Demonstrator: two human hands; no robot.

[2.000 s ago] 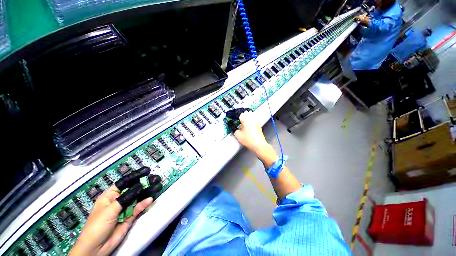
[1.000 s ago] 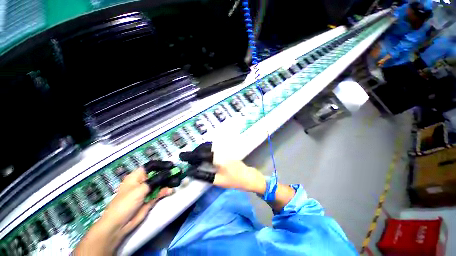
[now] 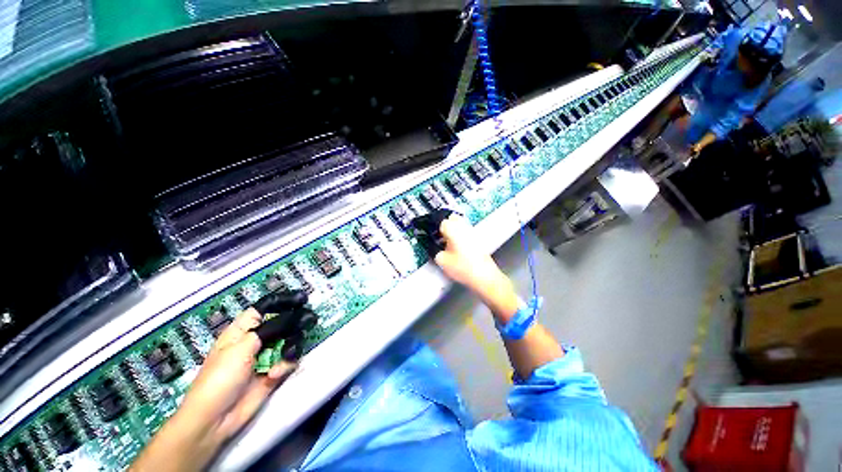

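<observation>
A row of green circuit boards (image 3: 346,288) with black components runs diagonally along the pale-edged rail (image 3: 406,293). My left hand (image 3: 245,364), with black finger cots, is over the near part of the row and holds a green and black component (image 3: 270,358) between its fingers. My right hand (image 3: 462,251), also in black finger cots and with a blue wrist strap (image 3: 520,318), has its fingertips down on the boards further along. The fingers hide whatever is under them, so I cannot tell if it holds a part.
Ribbed plastic trays (image 3: 263,194) stand behind the rail. A blue coiled cord (image 3: 485,69) hangs across the line to my right wrist. A person in a blue smock (image 3: 734,88) is at the far right end. A cardboard box (image 3: 794,323) and a red box (image 3: 746,438) are at the right.
One second ago my hands were close together over the near boards. My right hand has moved away, up and right along the row. My left hand still holds the green and black component.
</observation>
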